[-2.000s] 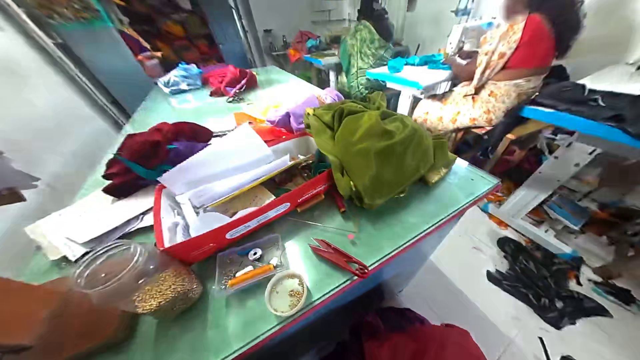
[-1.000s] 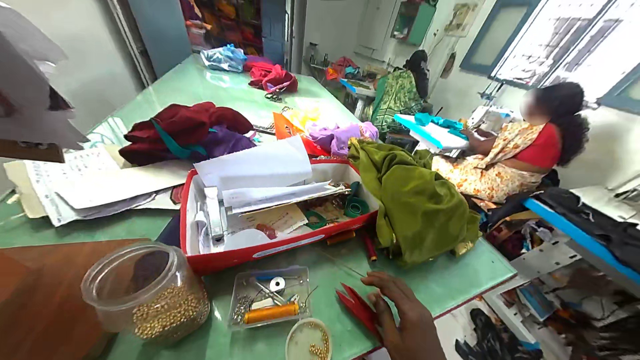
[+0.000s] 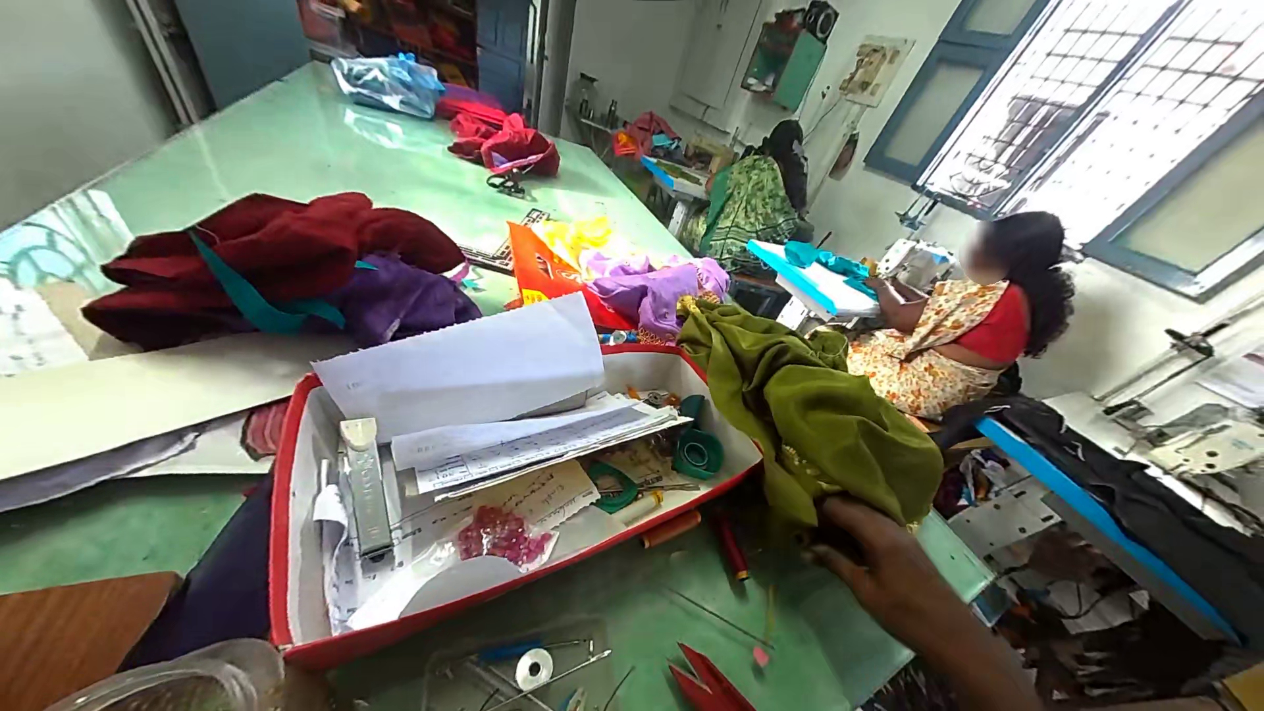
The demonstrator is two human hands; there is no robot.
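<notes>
My right hand (image 3: 869, 563) is at the near edge of a bunched olive-green cloth (image 3: 820, 415), its fingers partly hidden at the fold, so its hold is unclear. My left hand is out of view. Left of the cloth stands a red-rimmed white box (image 3: 474, 597) with papers (image 3: 464, 365), a stapler (image 3: 367, 494), green tape rolls (image 3: 698, 452) and a packet of pink beads (image 3: 502, 538). Thread spools (image 3: 731, 546) lie beside the box. Below them are a needle-like rod (image 3: 721, 618), red thread snips (image 3: 709, 681) and a clear tray with a white bobbin (image 3: 534, 669).
Maroon and purple cloth (image 3: 296, 262) lies behind papers at left. A clear jar (image 3: 168, 681) and brown board (image 3: 79, 632) stand near front left. Two people sit at sewing stations (image 3: 948, 336) beyond the table's right side.
My right hand has moved from beside the red snips to the near edge of the olive cloth. The view has shifted.
</notes>
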